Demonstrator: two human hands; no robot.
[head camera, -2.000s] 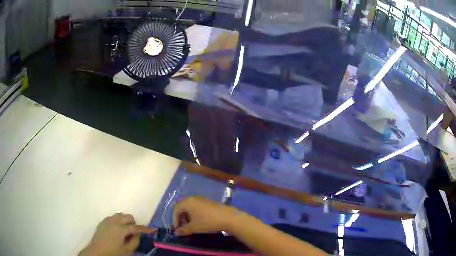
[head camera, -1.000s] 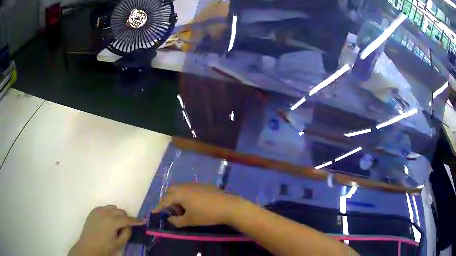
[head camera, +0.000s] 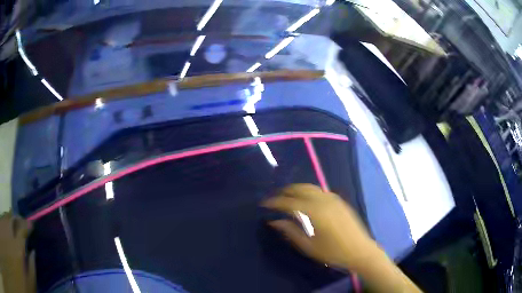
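Observation:
A large dark cut panel (head camera: 189, 200) lies under the clear top sheet of the bluish template (head camera: 378, 189). A bright pink line (head camera: 212, 147) with a branch runs across the sheet. My right hand (head camera: 323, 226) is over the right part of the panel, fingers apart and slightly blurred, holding nothing visible. My left hand (head camera: 14, 252) is at the far left edge, partly cut off, near the pink line's left end; its fingers are unclear. A brown-orange hinge tape (head camera: 200, 82) crosses behind the panel.
Narrow dark pieces (head camera: 378, 86) and a slim dark tool lie on a white board (head camera: 426, 183) at the right. Dark cloth with yellowish edging (head camera: 498, 189) is at the far right. The raised clear sheet behind the tape shows lamp reflections.
The view has swung right, and the fan has left it. My right hand has left the pink line's left end and moved right over the panel. My left hand is now at the picture's edge.

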